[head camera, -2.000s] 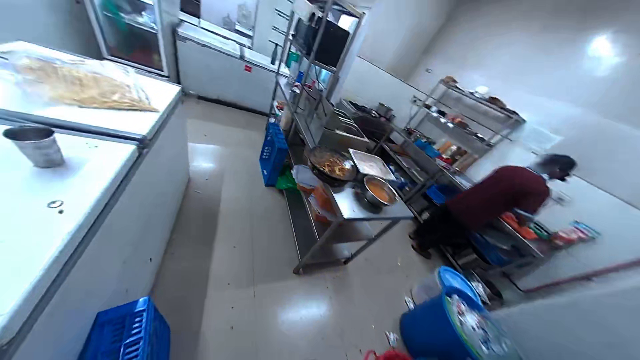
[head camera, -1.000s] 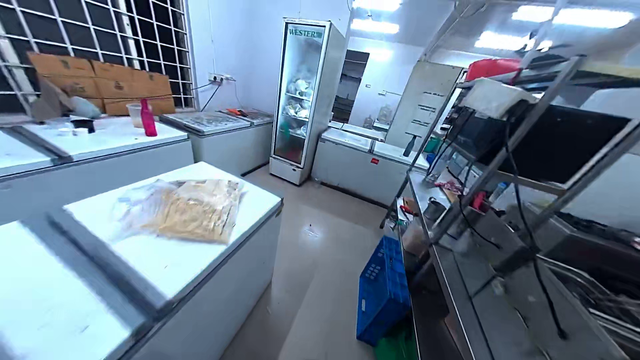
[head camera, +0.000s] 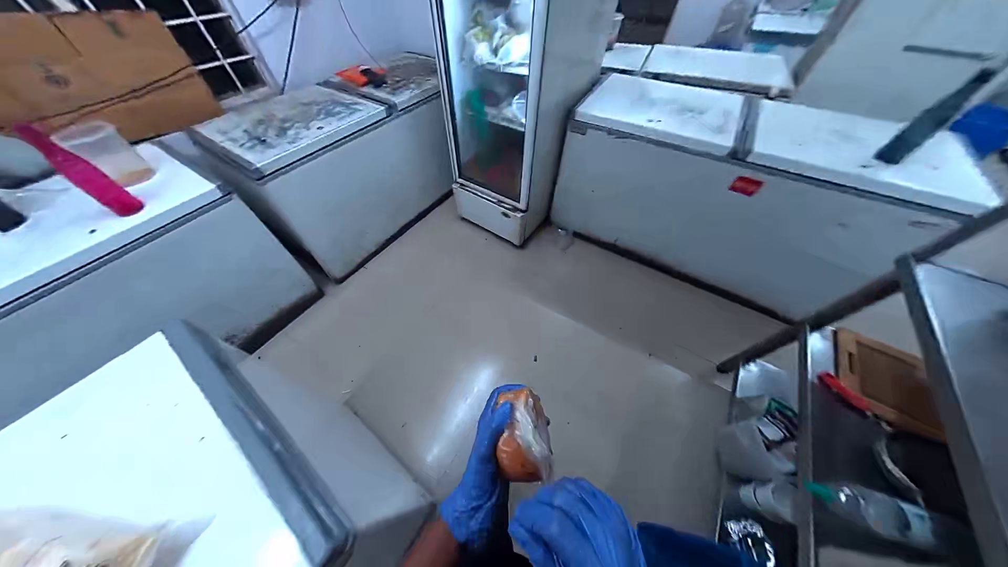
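Both of my hands wear blue gloves. My left hand (head camera: 482, 472) is closed around an orange-brown item in clear plastic wrap (head camera: 521, 441), held upright above the floor at the lower middle. Just below and right of it is my right hand (head camera: 579, 521), its fingers curled near the wrap's lower end. Whether its fingertips grip the plastic cannot be told. The item's exact kind is not clear.
A chest freezer (head camera: 142, 441) stands close at lower left with a plastic bag (head camera: 94, 543) on its lid. A glass-door refrigerator (head camera: 504, 102) and more chest freezers (head camera: 669, 157) line the back. At right, a metal shelf rack (head camera: 803, 441) holds a bottle (head camera: 890, 512) and a wooden board (head camera: 890, 378).
My gloved hands and the wrapped item have come into view. The view has moved nearer to the refrigerator and the back freezers.
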